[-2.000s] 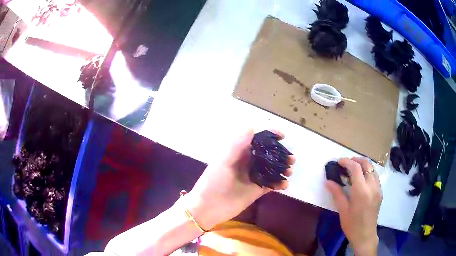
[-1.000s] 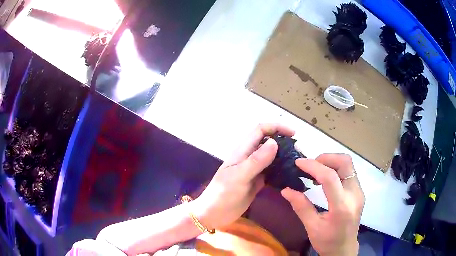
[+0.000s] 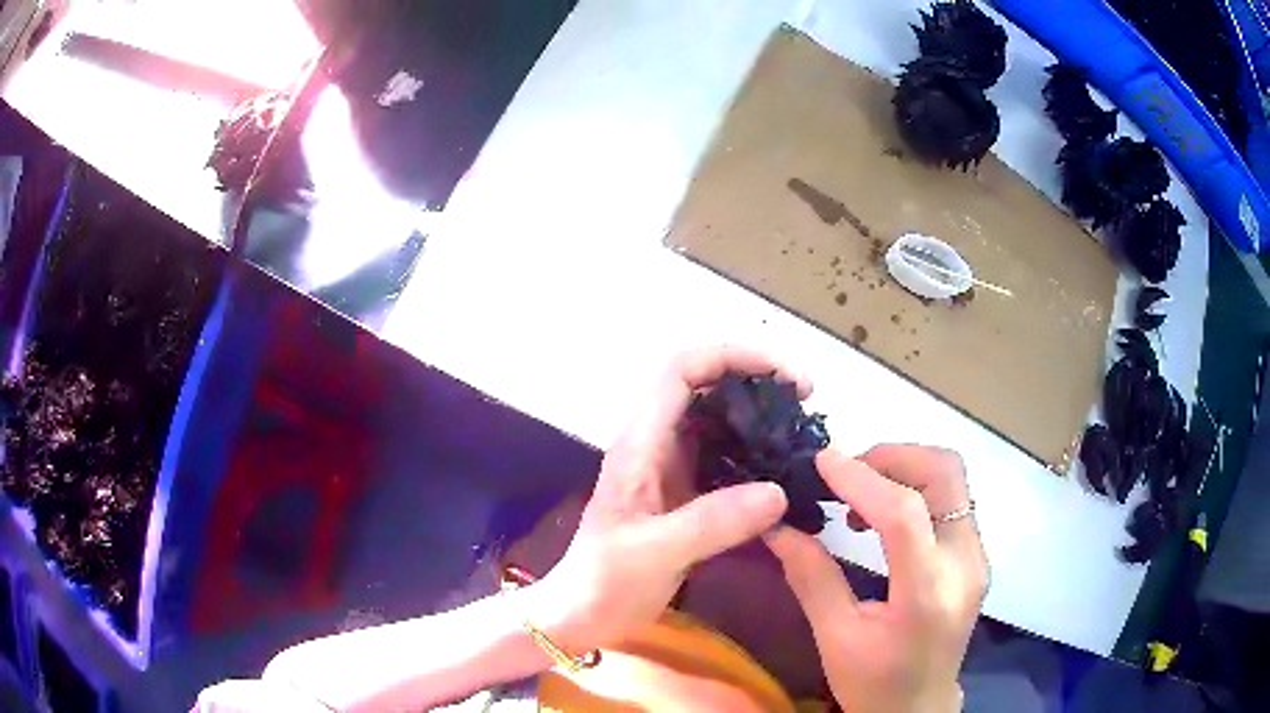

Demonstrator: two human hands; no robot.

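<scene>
The black spiky flower head (image 3: 752, 425) rests in my left hand (image 3: 648, 495), its layered petals facing up. My left fingers curl behind it and my thumb presses its lower edge. My right hand (image 3: 891, 571) has thumb and index finger at the flower's lower right side, pinching a black petal piece (image 3: 808, 504) against it. Where the piece ends and the flower begins is hard to tell. The white glue cup (image 3: 919, 276) sits on the brown cardboard (image 3: 996, 348) with a thin pale stick (image 3: 985, 286) lying in it and over its rim.
Flower heads (image 3: 947, 119) stand at the cardboard's far edge. Looser black clusters (image 3: 1114, 178) and petal pieces (image 3: 1135, 425) lie along the white board's (image 3: 536, 265) right side. Blue crates are at far right (image 3: 1170, 105) and lower left (image 3: 174, 474). A yellow-and-black item (image 3: 1163, 655) lies at right.
My right hand has brought the black piece from above the board to the flower head. The flower head has been turned in my left hand, and my left thumb has moved to its lower edge.
</scene>
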